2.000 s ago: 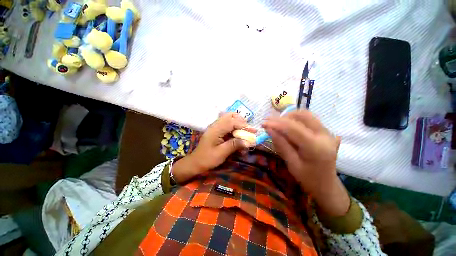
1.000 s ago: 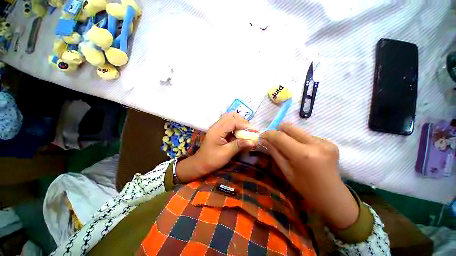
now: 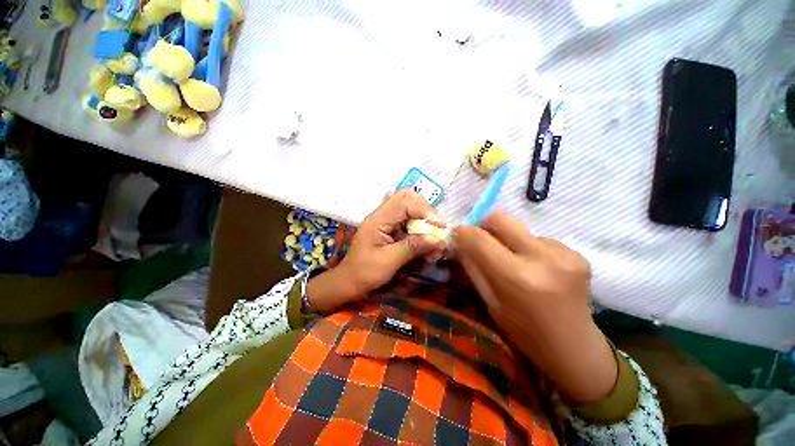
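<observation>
A small plush piece has pale yellow padded ends and a light blue band (image 3: pixel 489 195). My left hand (image 3: pixel 383 242) is shut on one padded end (image 3: pixel 427 229) at the table's edge. The other padded end (image 3: pixel 488 157), with dark lettering, lies on the cloth. My right hand (image 3: pixel 523 274) is at the held end, slightly blurred, with its fingertips together beside the blue band; what it pinches is too small to tell. No needle can be made out. A blue hang tag (image 3: pixel 420 186) lies just beyond my left hand.
Black thread snips (image 3: pixel 545 152) lie right of the plush piece. A smartphone (image 3: pixel 694 144) and a purple tin (image 3: pixel 764 258) are further right. A pile of plush pieces (image 3: pixel 166 74) is at the back left. A lower heap (image 3: pixel 309 239) shows below the table edge (image 3: pixel 261 185).
My right hand has drawn back from over the blue band, so the band and the snips show more fully than two seconds ago. My left hand keeps its hold on the padded end.
</observation>
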